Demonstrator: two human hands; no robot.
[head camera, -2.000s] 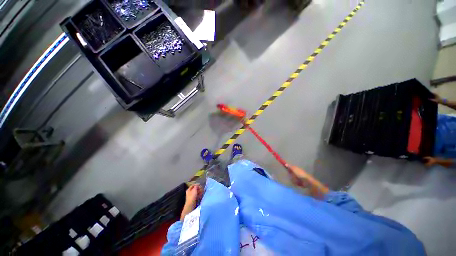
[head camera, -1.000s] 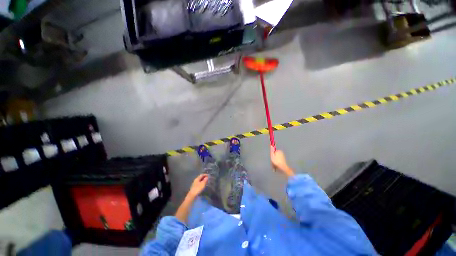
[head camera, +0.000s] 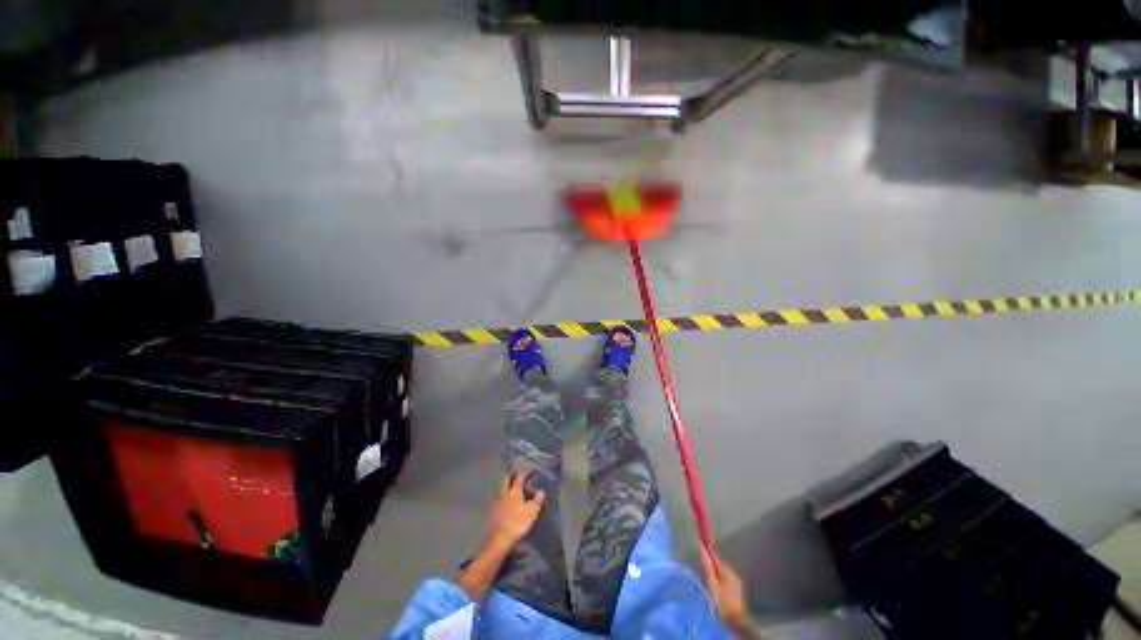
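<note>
A broom with a red-orange, fan-shaped head and a yellow-green patch (head camera: 623, 213) is on the grey floor ahead of my feet, below the metal legs of a stand. Its long red handle runs back over the striped tape to my right hand (head camera: 726, 598), which is closed on the handle near the bottom edge. My left hand (head camera: 518, 508) is empty, with its fingers apart and slightly bent, at my left thigh. The broom head is a little blurred.
Yellow-black floor tape (head camera: 801, 316) crosses at my feet. Black totes with white labels (head camera: 100, 250) stand at left, beside a red-bottomed tray stack (head camera: 207, 488). Another black stack (head camera: 963, 544) is at lower right. The parts stand's metal legs (head camera: 613, 106) are ahead.
The view has turned and levelled, and the stand now sits at the top edge. The broom head is closer to my feet and the right hand lower in view. The left hand stays empty.
</note>
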